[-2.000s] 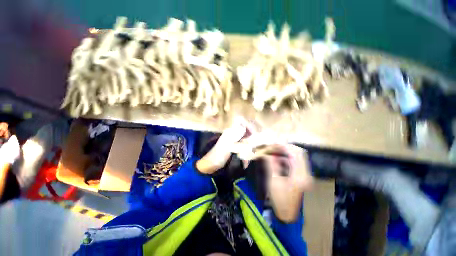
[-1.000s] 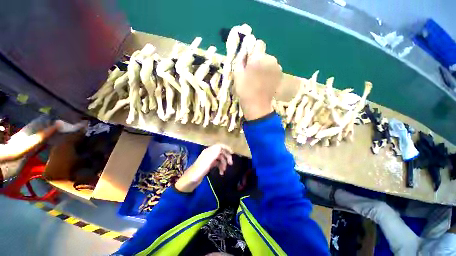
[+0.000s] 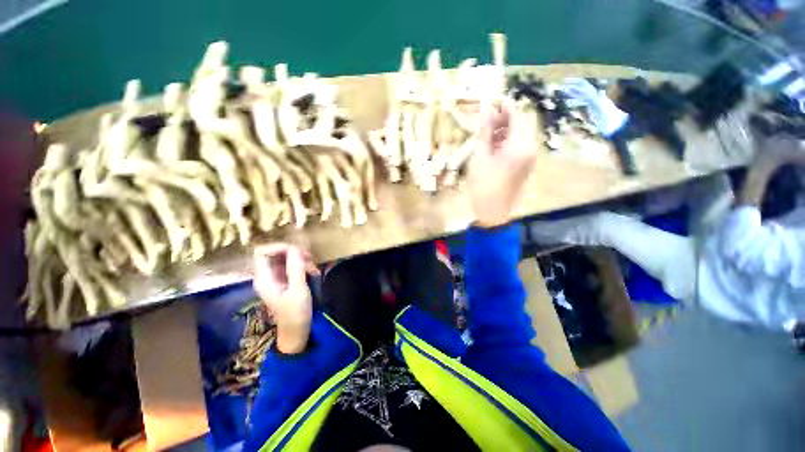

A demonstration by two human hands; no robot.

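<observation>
Tan limb-like figure parts lie in a long dense pile (image 3: 168,185) on the left of the bench, with dark bits between them. A smaller pile of tan parts (image 3: 432,119) lies at the centre. My right hand (image 3: 505,168) is at the right end of this smaller pile, blurred; whether its fingers hold a part is unclear. My left hand (image 3: 284,287) is low at the bench's front edge, palm partly up, fingers loosely bent and apart, with nothing visible in it.
Black and white parts (image 3: 552,110), a pale cloth or glove (image 3: 598,104) and black parts (image 3: 658,115) lie on the bench (image 3: 583,181) to the right. Open cartons (image 3: 172,375) and a bin of small tan parts (image 3: 247,349) stand below. Another person's sleeve (image 3: 750,265) is at right.
The view has turned to the right. My right hand has gone from the long pile to the smaller pile's right end. My left hand is now at the bench's front edge.
</observation>
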